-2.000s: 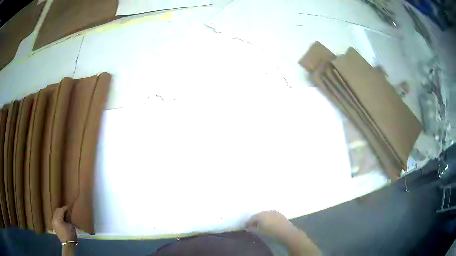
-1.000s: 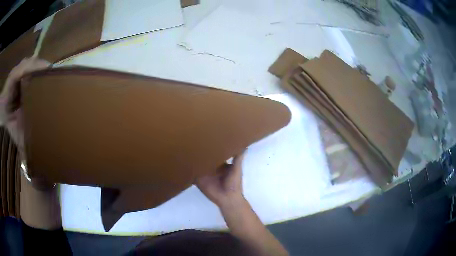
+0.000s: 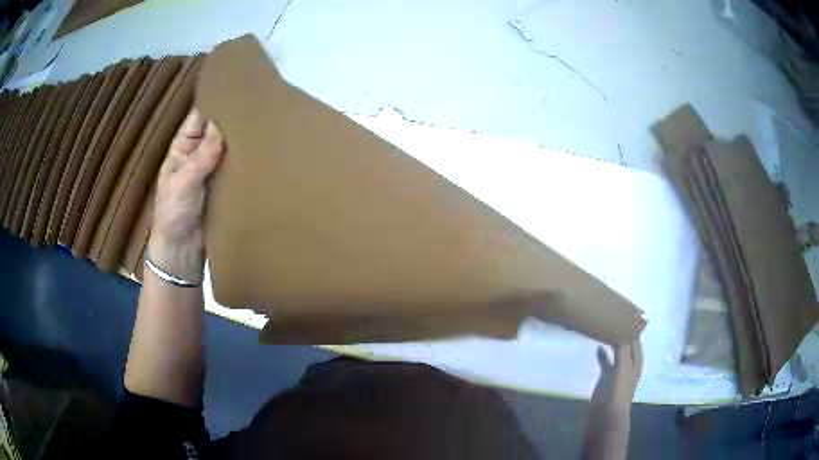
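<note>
A large brown panel (image 3: 341, 207) is held above the white work sheet, its long upper edge slanting down to the right. A darker strip is folded along its lower edge. My left hand (image 3: 187, 184) is at its left edge, palm up, with the thumb near the edge; fingers under the panel are hidden. My right hand (image 3: 620, 368) holds the panel's lower right corner, fingertips partly hidden behind it. The white work sheet (image 3: 575, 225) shows beyond and below the panel.
A row of folded panels (image 3: 81, 162) overlaps like pleats at the left. A pile of loose panels (image 3: 763, 243) lies at the right. Another brown piece (image 3: 94, 13) is at the top left. The white table's front edge curves across, with blue-grey floor (image 3: 54, 296) below.
The panel has turned from its raised, curled position and now spreads between my hands. My right hand has moved right to its corner. The view has shifted, showing more of the left row.
</note>
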